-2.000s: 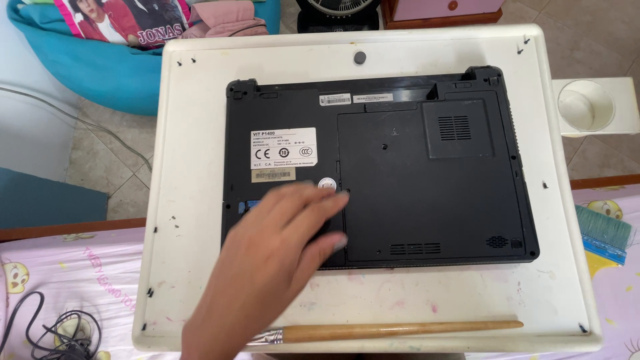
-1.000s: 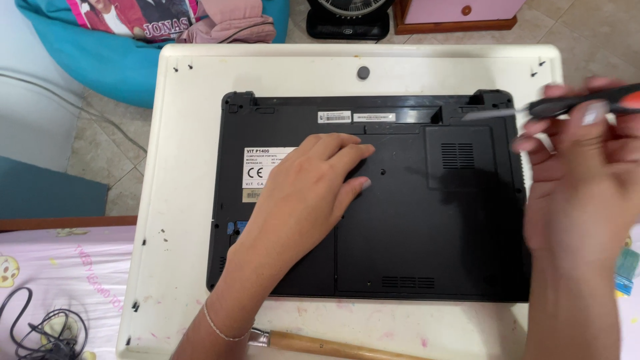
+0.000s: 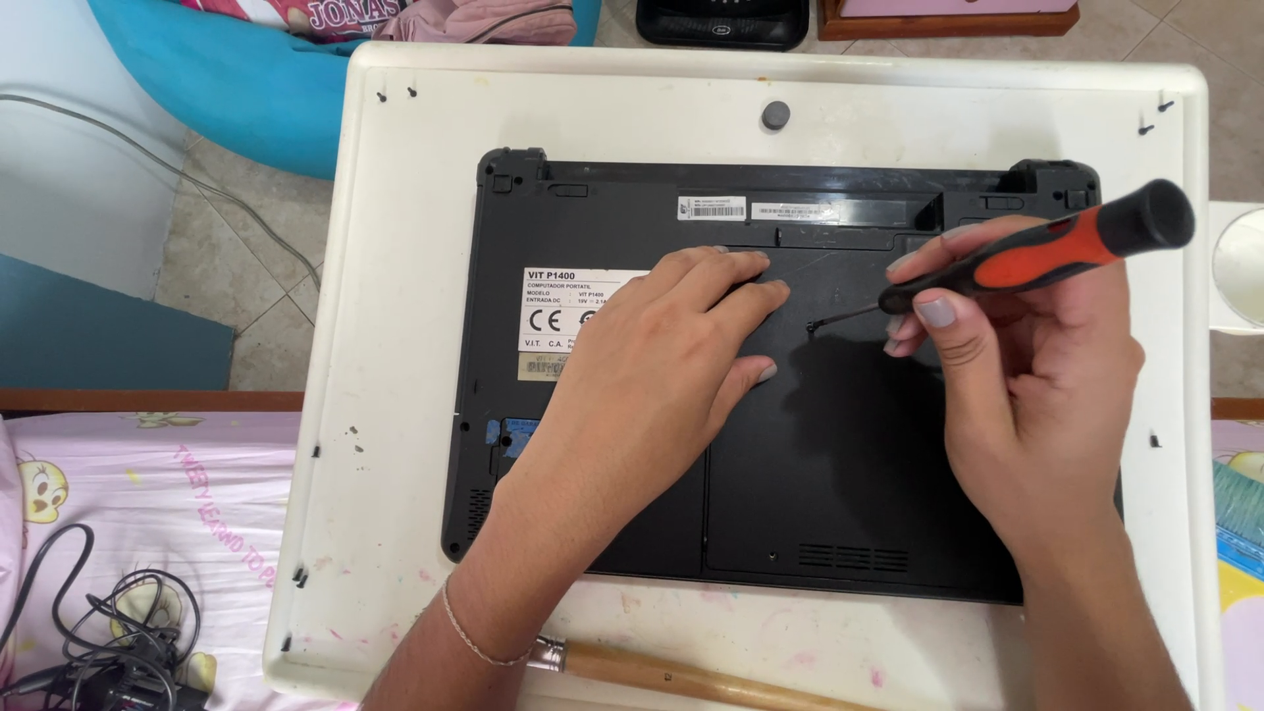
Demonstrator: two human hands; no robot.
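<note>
A black laptop (image 3: 612, 207) lies bottom side up on a white tray table (image 3: 612, 109). My left hand (image 3: 657, 365) rests on its underside with fingers apart, partly covering a white label (image 3: 541, 306). In my right hand (image 3: 1027, 365) is a black and orange screwdriver (image 3: 1047, 252), held at a slant. Its tip meets a small dark screw (image 3: 811, 328) on the large bottom cover (image 3: 770, 464); whether the screw sits in its hole or stands proud I cannot tell.
Small black screws stand near the table's edges, some at the upper left (image 3: 382, 97) and upper right (image 3: 1145, 129). A round dark disc (image 3: 775, 116) lies behind the laptop. A wooden-handled brush (image 3: 691, 671) lies in front. Tangled black cable (image 3: 138, 632) sits at lower left.
My right hand, out of view at first, has moved with the screwdriver from the right edge to the cover. My left hand, lower on the laptop two seconds ago, rests farther up.
</note>
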